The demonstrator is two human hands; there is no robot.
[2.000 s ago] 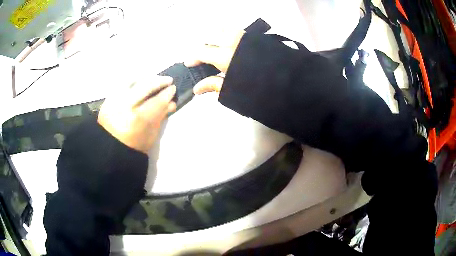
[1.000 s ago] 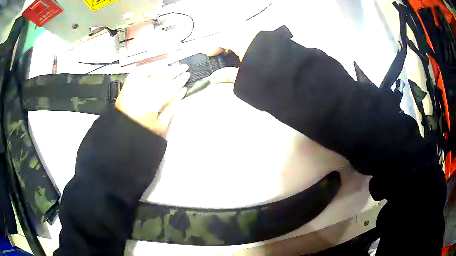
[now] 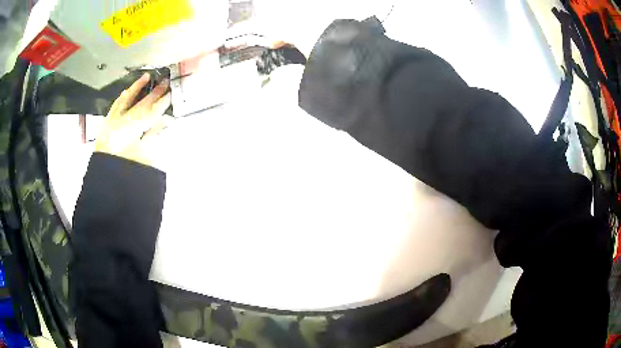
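Observation:
A camouflage shoulder strap (image 3: pixel 75 97) lies at the upper left and runs under the machine head. My left hand (image 3: pixel 136 115) is at its lower edge, fingers spread, fingertips on the dark strap beside the pale sewing template (image 3: pixel 197 88). Whether it grips is not clear. Dark webbing (image 3: pixel 276 61) lies right of the template. My right hand (image 3: pixel 280 45) is at its far side, mostly hidden behind the black sleeve and glare; its grip cannot be seen.
The machine head (image 3: pixel 82 44) with yellow and red labels stands at upper left. Another camouflage strap (image 3: pixel 265 327) curves along the near edge. More straps (image 3: pixel 41 204) hang at left. Black webbing (image 3: pixel 560 102) lies at right by orange cloth (image 3: pixel 602 34).
The hands and strap are farther forward, at the machine head. My left hand has moved left and its fingers have spread. The view has shifted, showing more of the machine head.

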